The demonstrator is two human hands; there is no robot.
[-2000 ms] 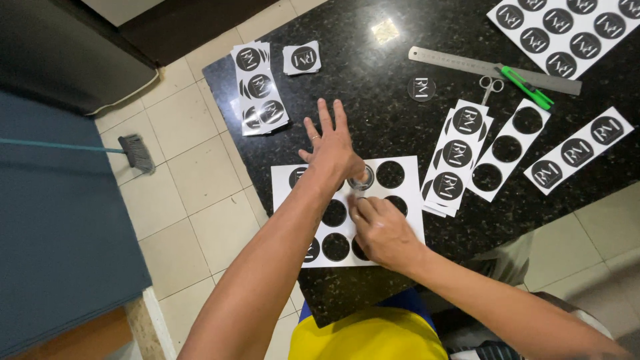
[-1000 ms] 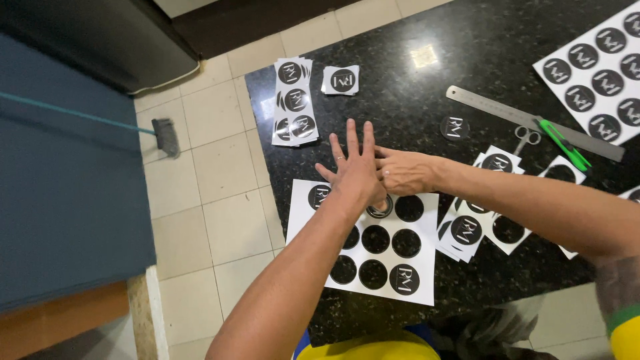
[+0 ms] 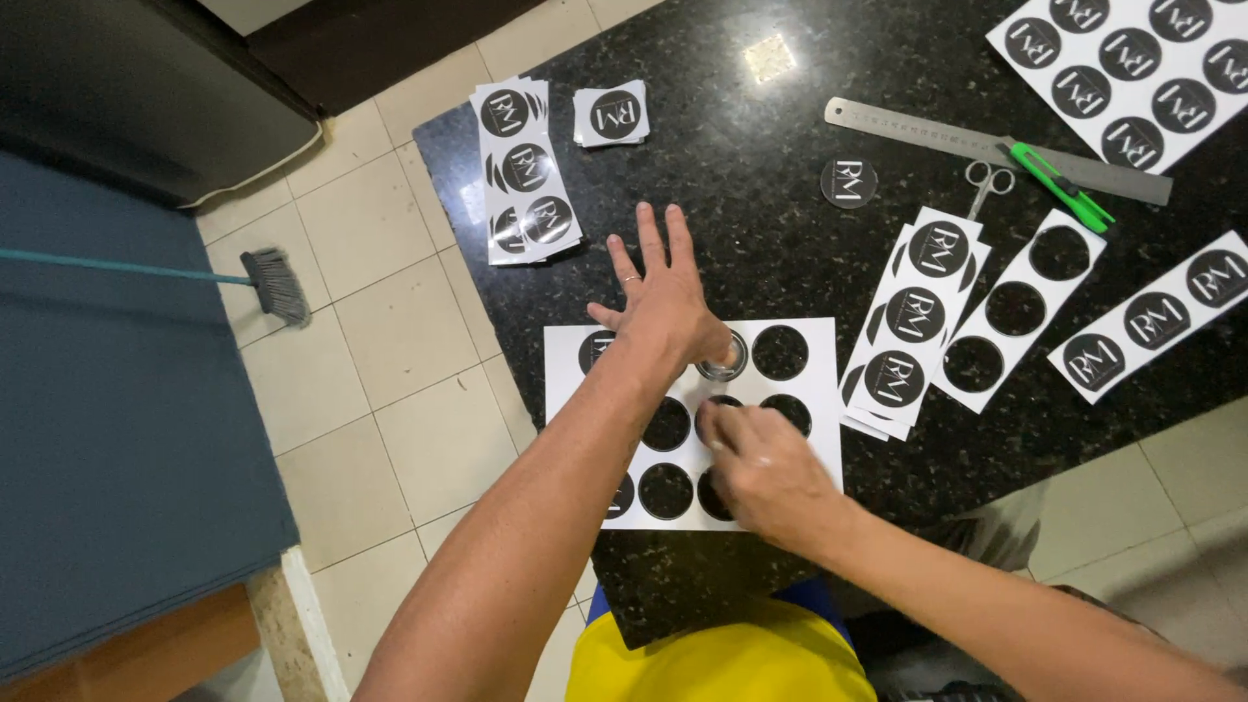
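Note:
A white sticker sheet (image 3: pixel 824 390) with round black labels and round holes lies on the black granite countertop (image 3: pixel 741 234). My left hand (image 3: pixel 668 302) is spread over its top edge, its thumb pressing on a small round clear disc (image 3: pixel 723 358) at one circle. Just below, the blurred right hand (image 3: pixel 765 463) hovers or rests over the sheet's middle, fingers curled together; whether it holds anything is hidden. To the right lie a stack of label strips (image 3: pixel 912 317), a strip with holes (image 3: pixel 1016 307) and another label strip (image 3: pixel 1155 320).
Beyond the hands lie label strips (image 3: pixel 526 171), a stack of square labels (image 3: pixel 611 114) and a loose round label (image 3: pixel 848 183). A steel ruler (image 3: pixel 916 132), small scissors (image 3: pixel 988 185), a green utility knife (image 3: pixel 1061 187) and a larger label sheet (image 3: pixel 1131 73) are at right. A broom (image 3: pixel 276 286) stands beyond the counter's left edge.
A second ago my right hand was up beside the left hand's fingers; now it is lower, over the sheet's middle. The left thumb remains on the disc.

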